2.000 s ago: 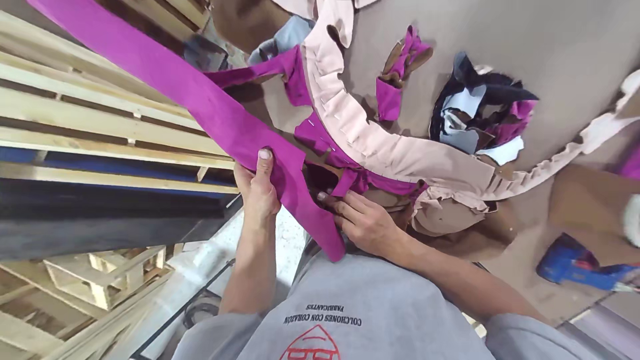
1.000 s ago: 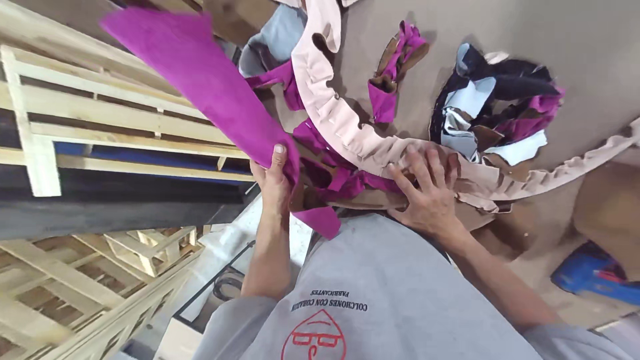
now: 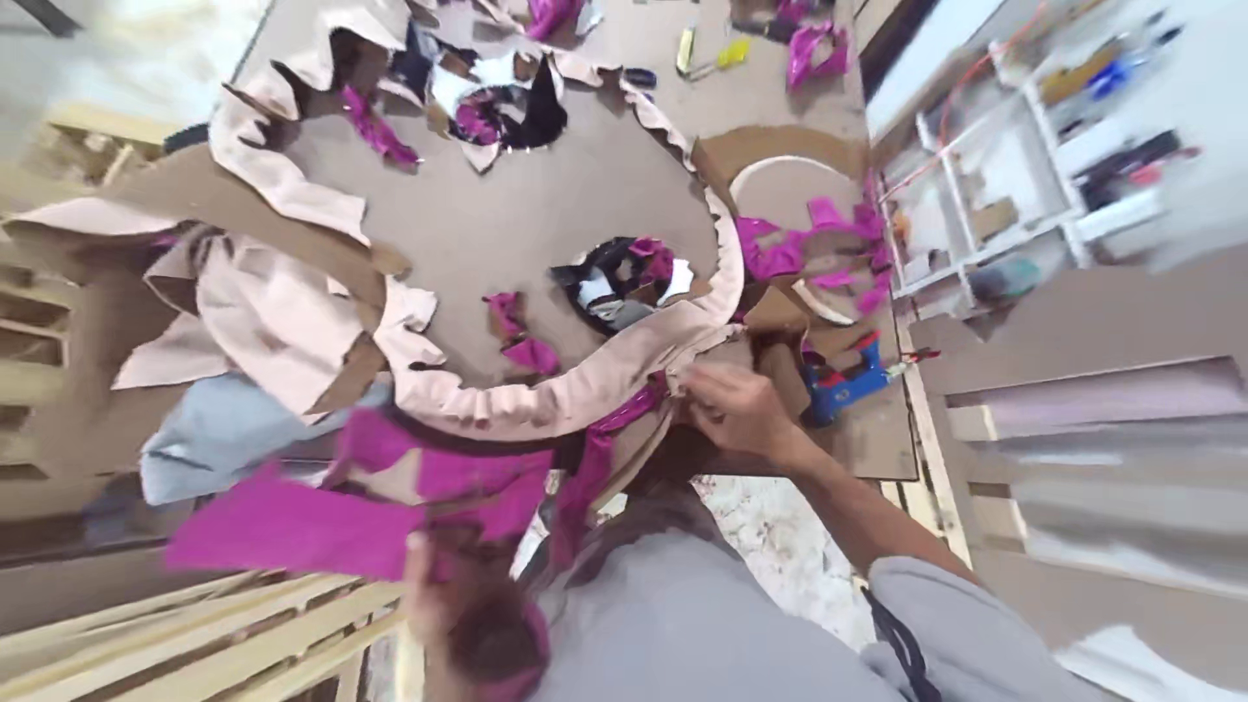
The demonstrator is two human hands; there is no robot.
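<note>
My left hand (image 3: 439,595), blurred, is shut on a magenta fabric piece (image 3: 292,522) that spreads to the left below the table edge. My right hand (image 3: 731,405) has its fingers bent at the edge of a long pale pink gathered fabric strip (image 3: 526,405); whether they grip it is unclear. The strip curves around the near side of the table. Just left of my right hand, narrow magenta strips (image 3: 624,414) hang down over the edge. Beyond the pink strip lies a ring-shaped bundle of black, white and magenta scraps (image 3: 634,278).
A blue power-type tool (image 3: 848,385) lies right of my right hand. Grey fabric (image 3: 234,429) hangs at the left. Magenta scraps (image 3: 531,351), a second scrap bundle (image 3: 497,102) and a yellow object (image 3: 733,53) are on the brown table (image 3: 468,224). Wooden slats (image 3: 234,634) stand lower left.
The view has swung widely to take in more of the table. My right hand, spread flat on the pink strip one second ago, now has bent fingers at its near edge. The magenta piece is lower.
</note>
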